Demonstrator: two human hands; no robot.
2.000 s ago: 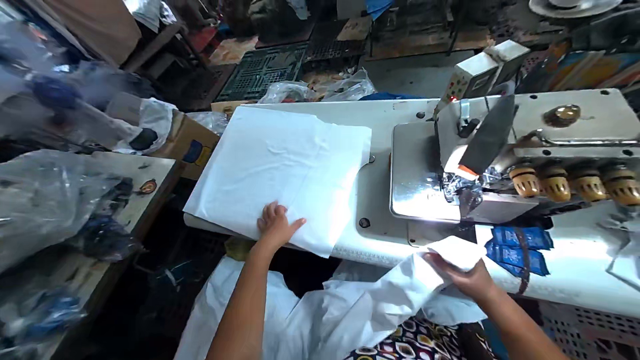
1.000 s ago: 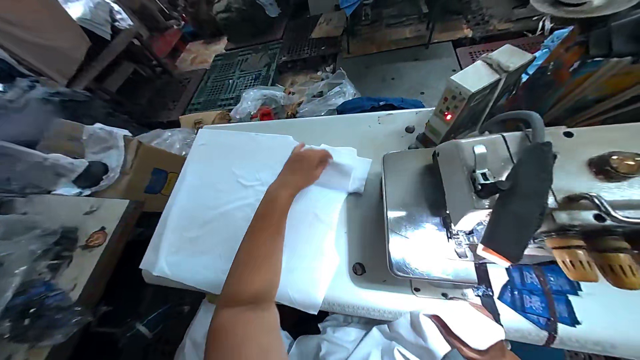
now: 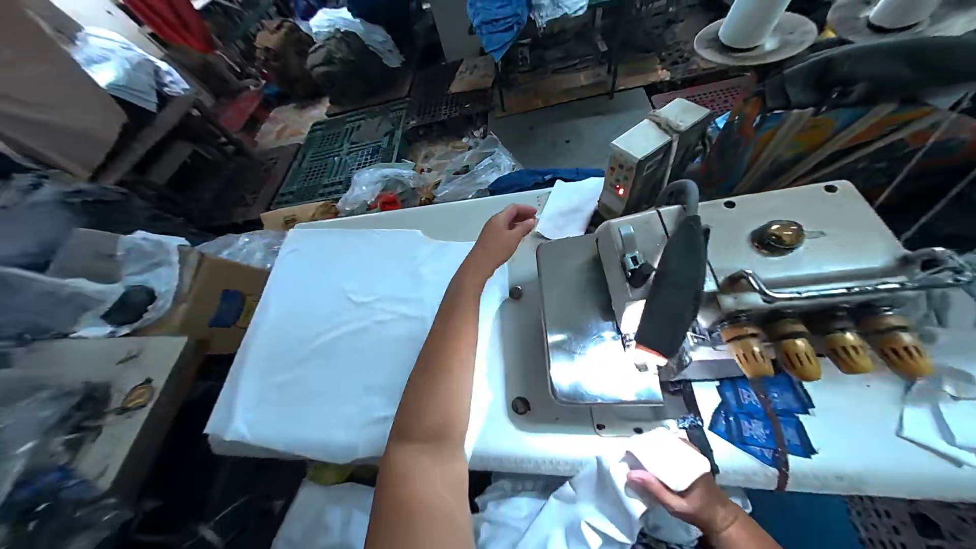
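My left hand [image 3: 506, 233] reaches over the far part of the white table with its fingers bent and nothing visible in them. Just right of it, a small white fabric piece [image 3: 570, 207] lies against the control box [image 3: 645, 160]. Flat white fabric panels [image 3: 343, 343] are stacked on the table's left part, under my left forearm. My right hand [image 3: 686, 496] grips bunched white fabric [image 3: 587, 496] at the near edge, below the overlock sewing machine [image 3: 648, 282] and its metal plate [image 3: 591, 328]. The rest of that fabric hangs over my lap.
Yellow thread tension knobs [image 3: 846, 351] line the machine's front. Blue packets [image 3: 762, 415] lie below them. Left of the table stand a cardboard box [image 3: 217, 305] and a side table [image 3: 99, 404] with plastic bags. A green plastic pallet [image 3: 339, 152] lies on the floor beyond.
My left hand has moved from the fabric stack toward the control box. A small white piece now lies by that box; a second ago one was under my left hand on the stack.
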